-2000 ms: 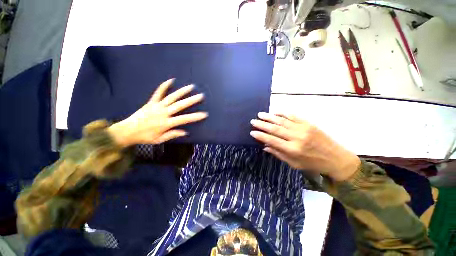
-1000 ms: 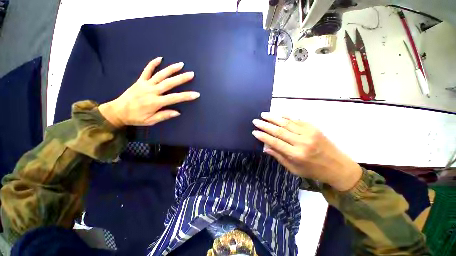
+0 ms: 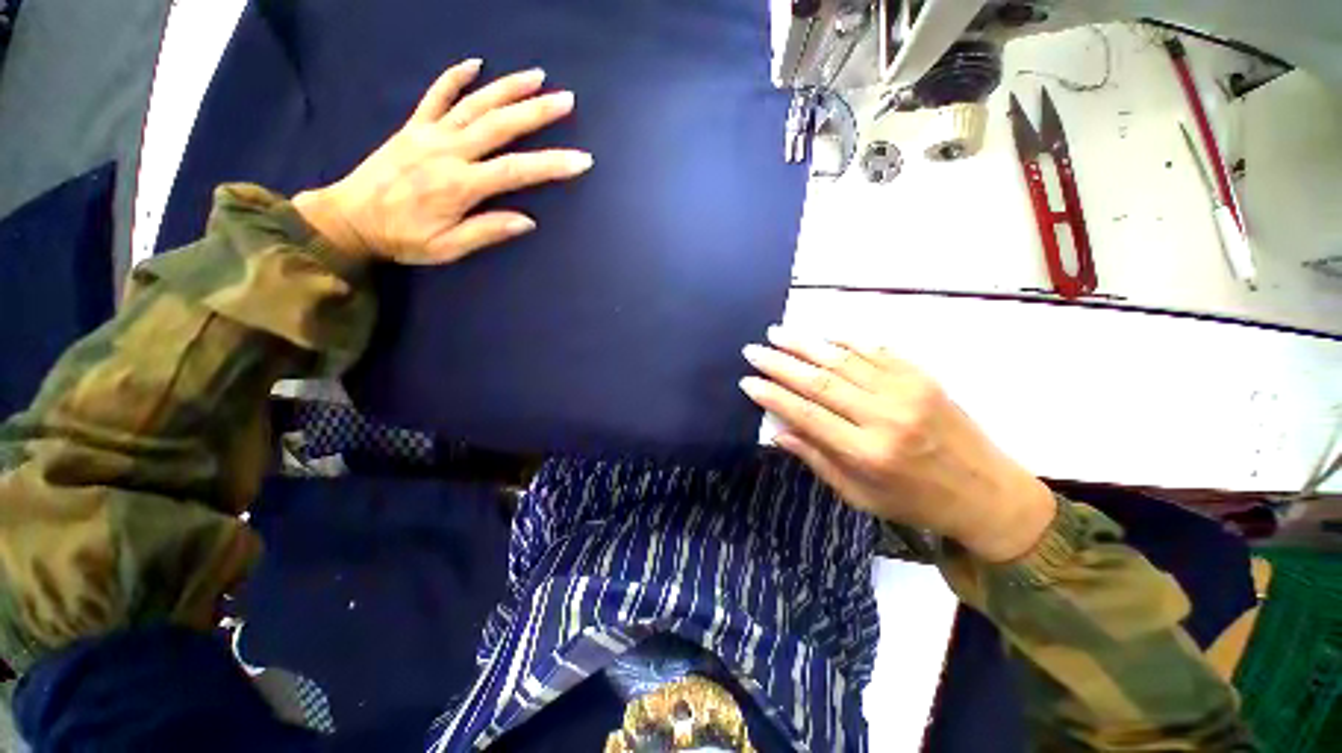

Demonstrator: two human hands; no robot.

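A large navy cut panel [image 3: 633, 280] lies flat on the white machine table, its right edge in line with the presser foot [image 3: 799, 125]. My left hand [image 3: 456, 169] lies flat on the panel's left part with fingers spread. My right hand [image 3: 868, 419] rests at the panel's lower right edge, fingers together, fingertips on the cloth edge. A small white bit shows under those fingertips; I cannot tell what it is. The panel's far edge runs out of the picture at the top.
Red thread snips [image 3: 1054, 199], a red stick [image 3: 1204, 111], a slim pale pointed tool [image 3: 1222, 206], a pale spool [image 3: 957, 130] and a metal disc [image 3: 882, 161] lie right of the needle. Navy cloth [image 3: 383, 603] is heaped lower left. A green bin [image 3: 1303, 647] stands lower right.
The panel has moved away from me past the presser foot, its far edge leaving the picture. My left hand moved forward with it. My right hand has stayed almost in place.
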